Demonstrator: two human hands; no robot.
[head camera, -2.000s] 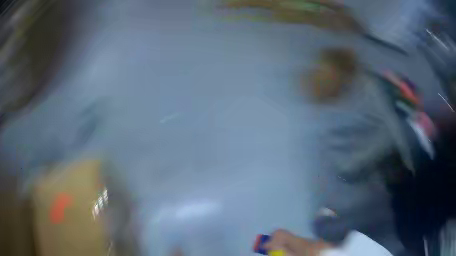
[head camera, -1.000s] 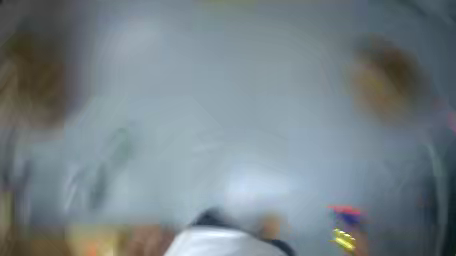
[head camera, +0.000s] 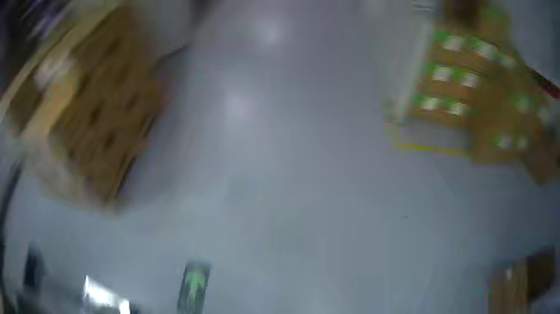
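Note:
Neither of my hands is in view, and nothing held shows. The picture is blurred. Nearest in front of me is the grey-blue floor (head camera: 276, 214), with a dark floor sign bearing a green arrow (head camera: 195, 285) at the lower left of centre. Part of a tan carton (head camera: 513, 291) shows at the bottom right, cut off by the edge.
A large stack of tan cartons with dark round patches (head camera: 104, 104) stands at the upper left. Stacked cartons with white and green labels (head camera: 454, 80) stand at the upper right, beside a yellow floor line (head camera: 430, 148). A bright white object (head camera: 101, 294) lies at the bottom left.
The view has swung to another part of the floor. The hand with a blue, red and yellow thing and the white sleeve have left the picture. Both carton stacks now show more clearly.

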